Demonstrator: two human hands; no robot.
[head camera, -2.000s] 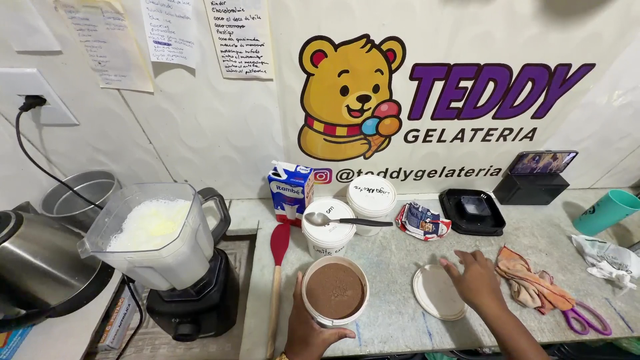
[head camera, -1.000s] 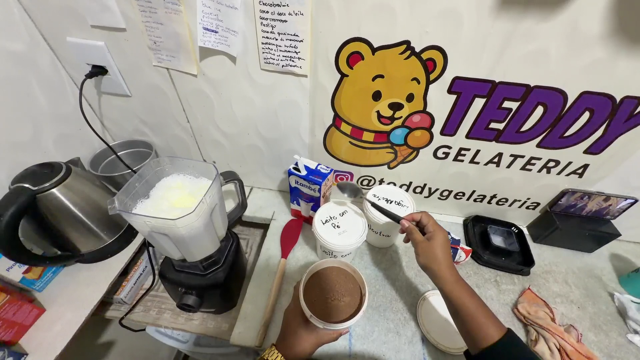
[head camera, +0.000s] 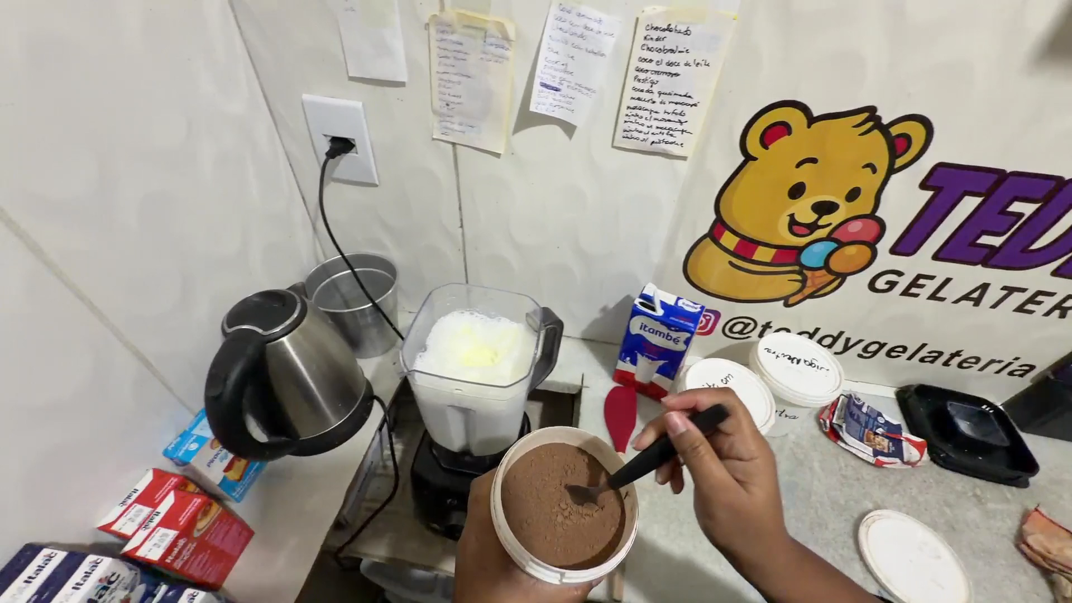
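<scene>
My left hand (head camera: 486, 544) holds a white plastic tub (head camera: 559, 578) of brown powder (head camera: 553, 519), tilted toward me, at the lower middle. In my right hand (head camera: 724, 469) is a black-handled spoon (head camera: 649, 459), its bowl dug into the powder. Behind the tub, a blender jug (head camera: 473, 402) with white liquid and a pale yellow patch stands on its black base (head camera: 435, 494). A red spatula (head camera: 620, 417) lies to the right of the blender, partly hidden by the tub. The round white lid (head camera: 914, 557) lies flat on the counter at the lower right.
A steel kettle (head camera: 322, 377) and a metal pot (head camera: 356, 301) stand left of the blender. Cartons (head camera: 184, 536) fill the lower left. Behind my right hand are a milk carton (head camera: 657, 339), lidded tubs (head camera: 796, 368), a crumpled packet (head camera: 871, 431) and a black tray (head camera: 967, 431). A power cord (head camera: 335, 226) hangs nearby.
My right hand went from beside the lid to the spoon on the lidded tubs, and now has the spoon in the powder. The tub is closer to the blender. The view has swung left.
</scene>
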